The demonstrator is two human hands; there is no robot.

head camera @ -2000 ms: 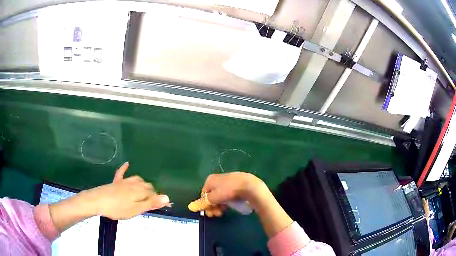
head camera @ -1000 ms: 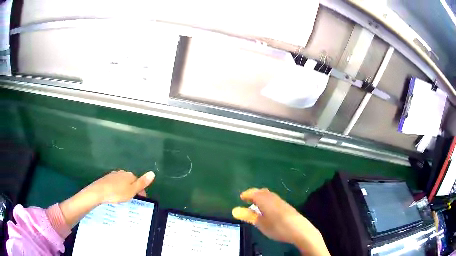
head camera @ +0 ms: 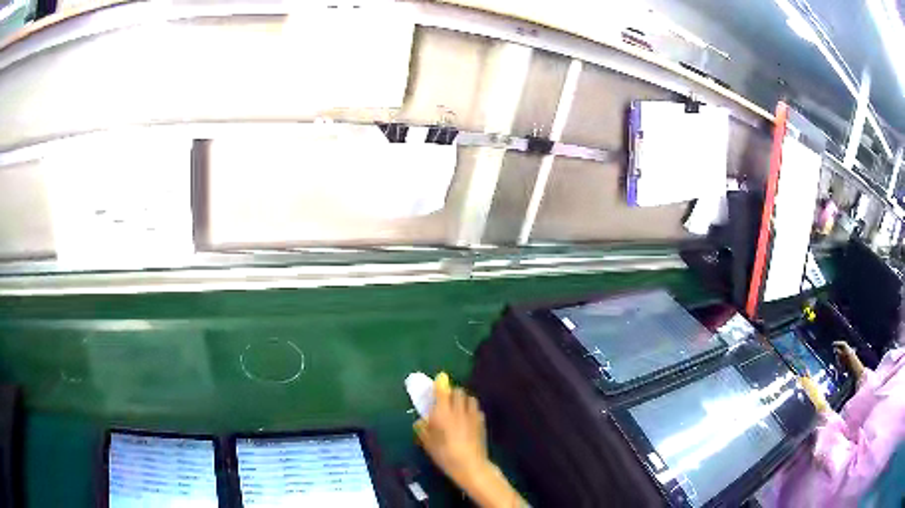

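Two tablets with lit screens lie side by side at the bottom left, the left tablet [head camera: 162,471] and the right tablet [head camera: 303,471], both cut off by the lower edge. Their screens show rows of text. My right hand [head camera: 454,437] is over the green mat to the right of them, with yellow-orange finger cots. It holds a small white crumpled piece, perhaps a wiping cloth [head camera: 421,394], at its fingertips. My left hand is not in view.
A black foam tray stack [head camera: 526,397] with dark, glossy tablets [head camera: 635,337] stands right of my hand. Beyond it are a red-edged board [head camera: 769,213] and a coworker's pink sleeve [head camera: 843,446]. A clipboard [head camera: 680,154] hangs on the back panel. A small dark item [head camera: 417,488] lies beside the right tablet.
The view has turned right, bringing the coworker and more of the tray into view. My left hand has left the picture. My right hand has moved close to the tray stack, the white piece now clearly showing.
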